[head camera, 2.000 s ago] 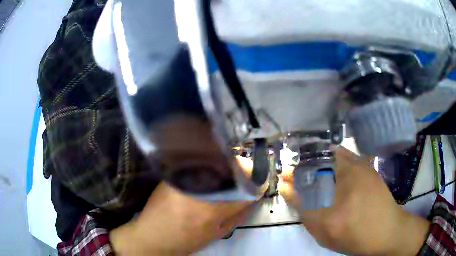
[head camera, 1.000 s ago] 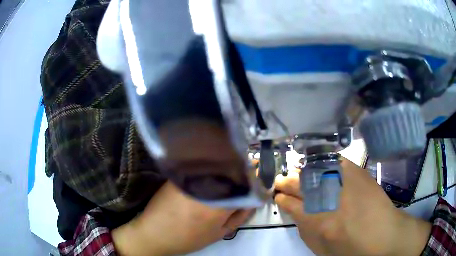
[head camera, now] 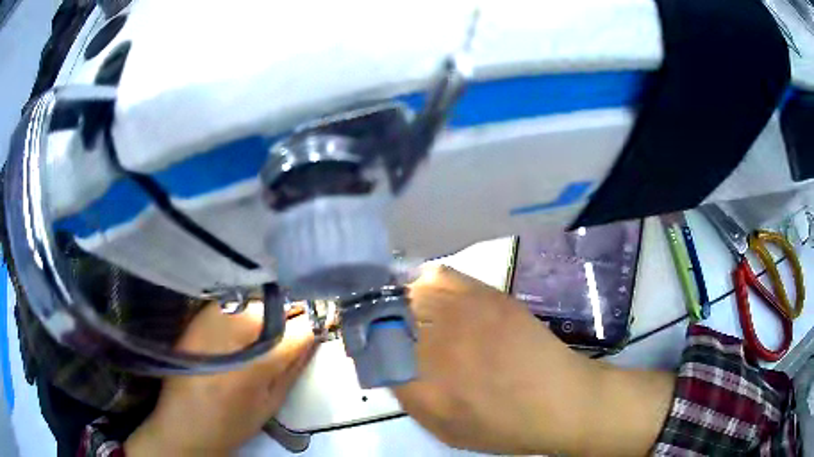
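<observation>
The white sewing machine head (head camera: 384,54) with its blue stripe fills the upper view. Its ribbed grey tension knob (head camera: 330,245) and a grey attachment (head camera: 384,344) hang in front of the hands. My left hand (head camera: 223,370) is left of the needle area, partly behind the curved metal bar (head camera: 80,330). My right hand (head camera: 491,357) is to the right, its fingers hidden behind the grey attachment. The dark plaid garment (head camera: 125,308) lies at the left, mostly behind the machine. Whether either hand's fingertips grip cloth is hidden.
A smartphone (head camera: 580,277) lies right of the needle area. Slim green and blue snips (head camera: 685,272) lie beside it. Fabric scissors with red and yellow handles (head camera: 754,308) lie farther right. A black band (head camera: 705,107) wraps the machine arm.
The view has shifted to the right, so the machine and hands appear farther left. The full phone and the scissors now show, and less of the plaid garment does. Both hands stay near the needle.
</observation>
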